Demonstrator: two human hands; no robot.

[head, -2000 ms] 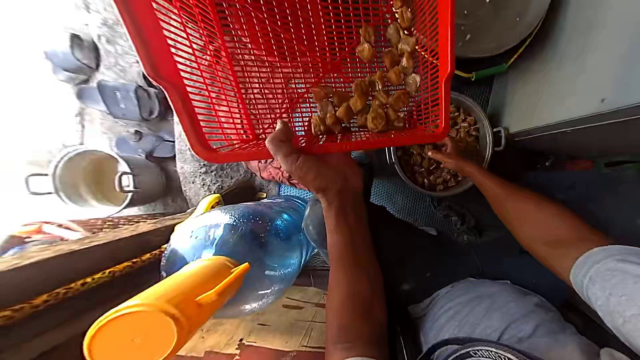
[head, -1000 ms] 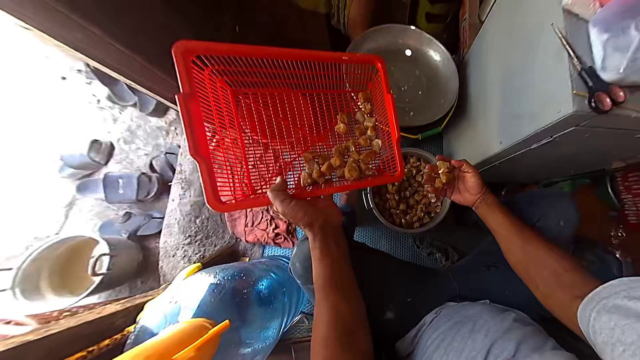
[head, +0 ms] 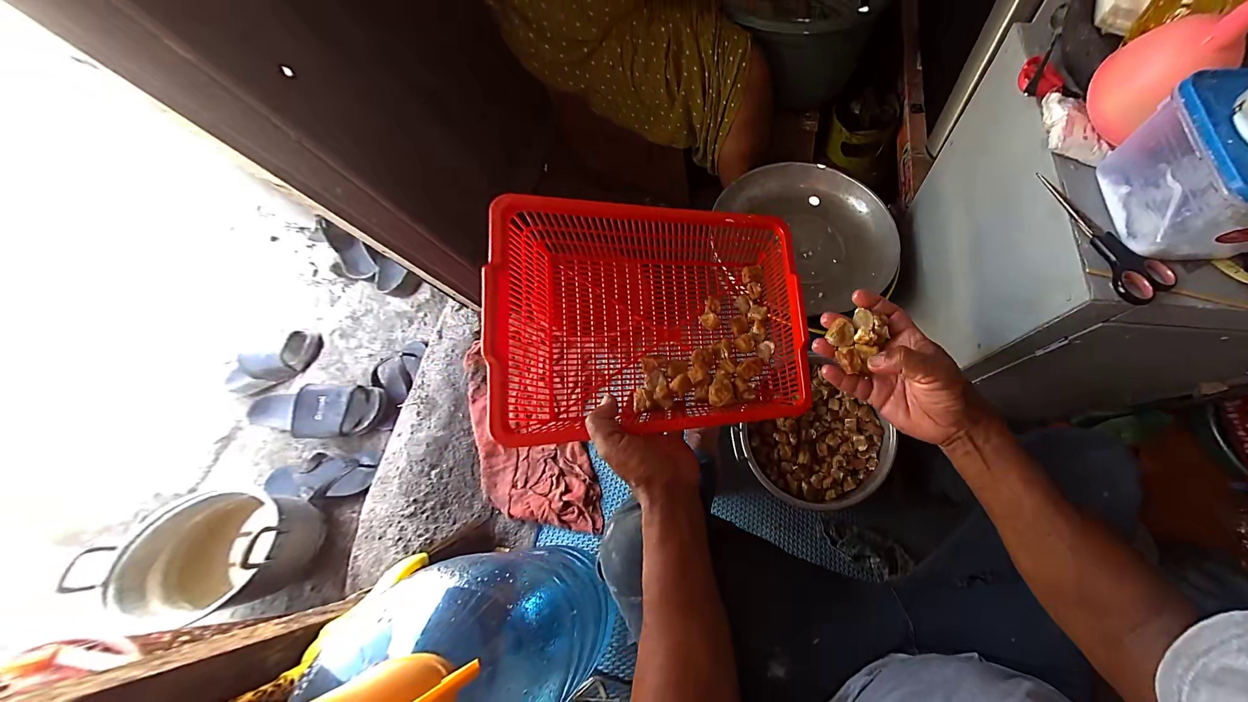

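My left hand [head: 643, 450] grips the near rim of a red plastic basket [head: 595, 292], thumb over the edge. Brown food chunks [head: 721, 366] lie along the basket's near right part. Just right of the basket, my right hand [head: 902, 375] is palm up, its fingers curled around a few brown food chunks [head: 855, 339]. Below both, a metal pot [head: 889, 463] holds many similar chunks, its far part hidden by the basket and my fingers. A wide metal basin [head: 829, 234] sits behind the basket, partly covered by it.
A blue water jug [head: 487, 619] and an orange plastic handle [head: 405, 680] are at lower left. Sandals [head: 336, 411] and a large pot [head: 292, 546] stand outside. Scissors [head: 1121, 258] and a plastic container [head: 1170, 166] lie on a grey cabinet [head: 1004, 224]. Another person [head: 643, 68] is behind.
My right hand has come up out of the pot with chunks in it and is now beside the basket. The left hand still holds the basket. The view has shifted.
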